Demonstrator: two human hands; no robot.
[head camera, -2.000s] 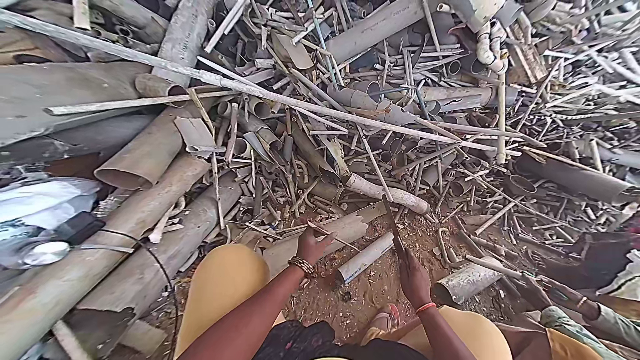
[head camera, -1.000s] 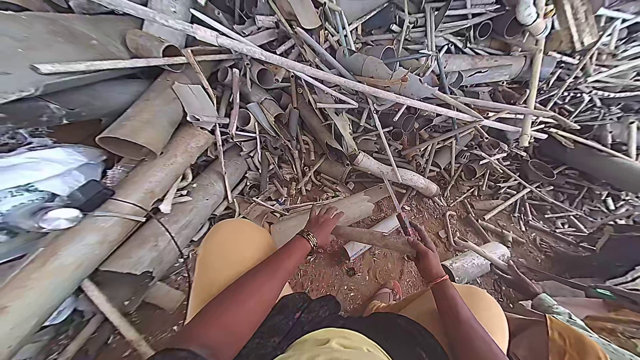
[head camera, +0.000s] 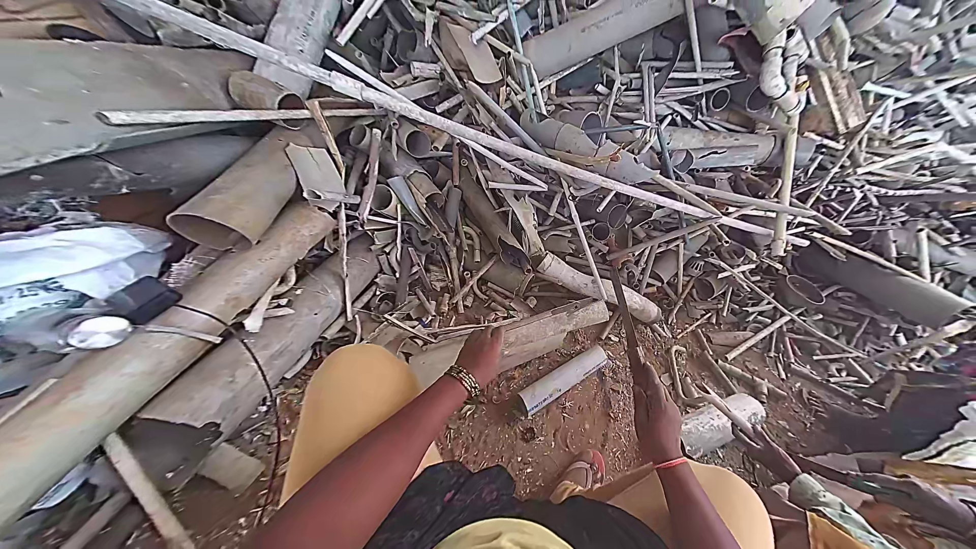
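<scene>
My left hand (head camera: 480, 354), with bracelets at the wrist, is at the near edge of a long grey pipe piece (head camera: 549, 324) on the ground; its fingers are partly hidden, so its hold is unclear. My right hand (head camera: 657, 415), with a red band at the wrist, is closed around the lower end of a long, narrow, dark blade-like tool (head camera: 627, 316), which points up and away. Between my hands, a short white-grey pipe piece (head camera: 564, 381) with printed writing lies on reddish soil.
A heap of scrap pipes (head camera: 602, 171) fills the far side, crossed by a long pale pole (head camera: 427, 114). Large pipes (head camera: 160, 320) and a white plastic bag (head camera: 84, 255) are at left. Another person's hand (head camera: 766, 450) is at right, near a whitish pipe piece (head camera: 720, 423).
A second ago a pipe piece spanned the space between my hands; now it is not there. My right hand has turned the blade-like tool more upright.
</scene>
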